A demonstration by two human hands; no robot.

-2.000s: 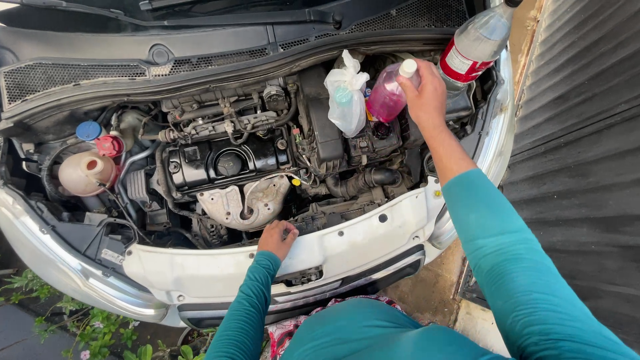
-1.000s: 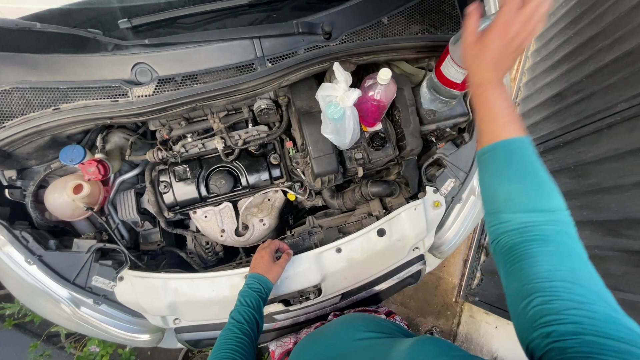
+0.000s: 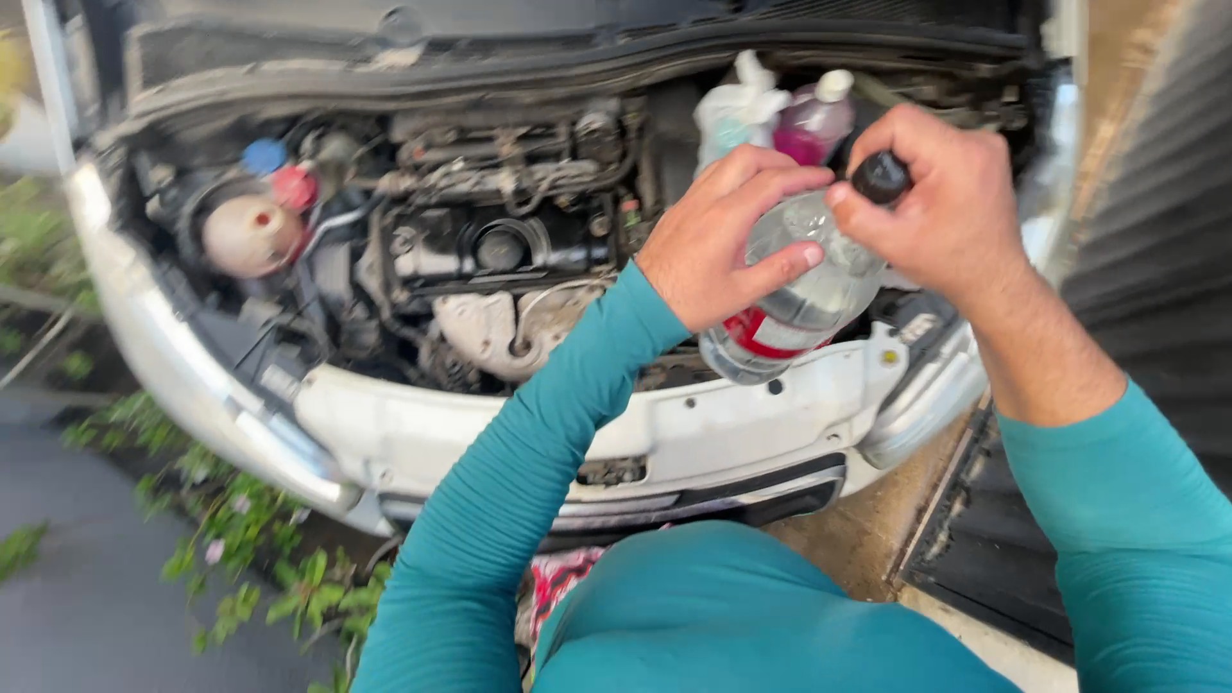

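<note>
A large clear plastic bottle (image 3: pixel 818 279) with a red and white label and clear liquid is held tilted over the front right of the engine bay. My right hand (image 3: pixel 938 197) grips its black cap (image 3: pixel 881 177) between thumb and fingers. Around the bottle's upper part lies my left hand (image 3: pixel 731 231), thumb and fingers on its near side. Just behind them stand a small bottle of pink liquid (image 3: pixel 813 120) with a white cap and a white plastic bag (image 3: pixel 739 111) with something pale green inside.
The black engine cover (image 3: pixel 500 245) fills the middle of the bay. At its left are a coolant reservoir (image 3: pixel 252 236), a red cap (image 3: pixel 295 188) and a blue cap (image 3: pixel 265 156). A white front panel (image 3: pixel 462 423) borders the bay nearest me; a dark corrugated surface (image 3: pixel 1155 289) lies right.
The large bottle has come from the right rear of the bay toward me. My left hand has left the front panel and taken hold of it; my right hand, empty one second ago, grips its cap.
</note>
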